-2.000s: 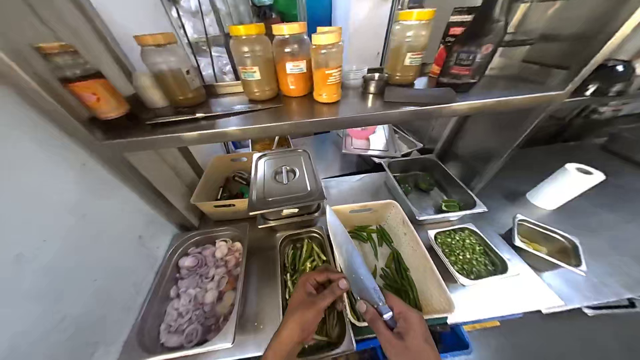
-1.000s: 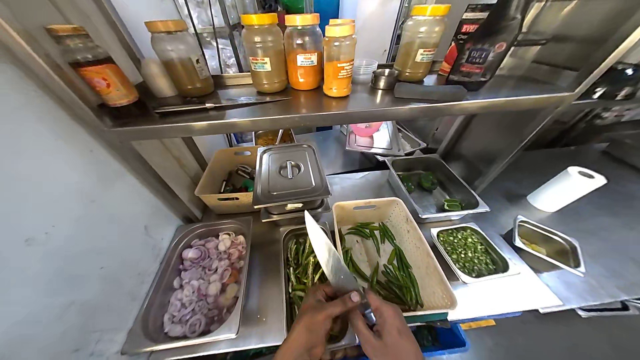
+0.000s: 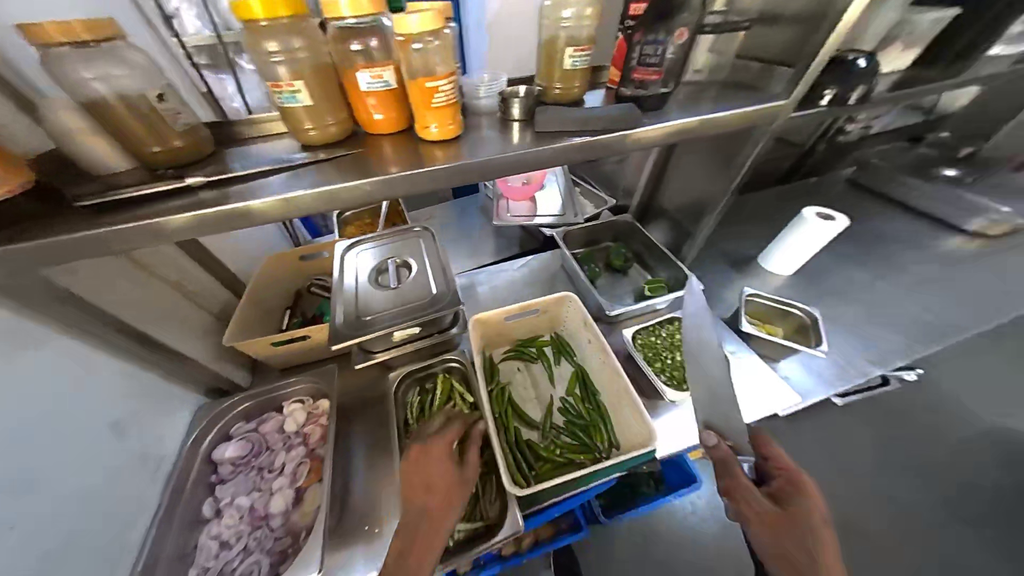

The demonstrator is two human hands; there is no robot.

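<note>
My right hand (image 3: 776, 500) grips a large chef's knife (image 3: 712, 360) by its handle, with the blade pointing up and away at the right. My left hand (image 3: 440, 468) reaches down over a narrow steel pan (image 3: 512, 512) of slit green chilies (image 3: 438, 396); its fingertips are partly hidden, so whether they hold a chili is unclear. Just right of that hand stands a cream plastic basket (image 3: 564, 308) with whole green chilies (image 3: 588, 416). A steel pan of sliced onions (image 3: 268, 480) sits at the left. Chopped green pieces (image 3: 662, 352) fill a small pan behind the blade.
Lidded steel pans (image 3: 392, 280) stand behind the chilies, beside a cream bin (image 3: 276, 320). A deep steel pan (image 3: 620, 232) holds green vegetables. Jars (image 3: 384, 76) line the overhead shelf (image 3: 496, 160). A paper roll (image 3: 802, 240) and small steel pan (image 3: 784, 320) are at right; blue crates (image 3: 680, 480) are below.
My hands were close together at the knife over the chili containers. The right hand with the knife has moved right, and the left hand has moved to the chili pan.
</note>
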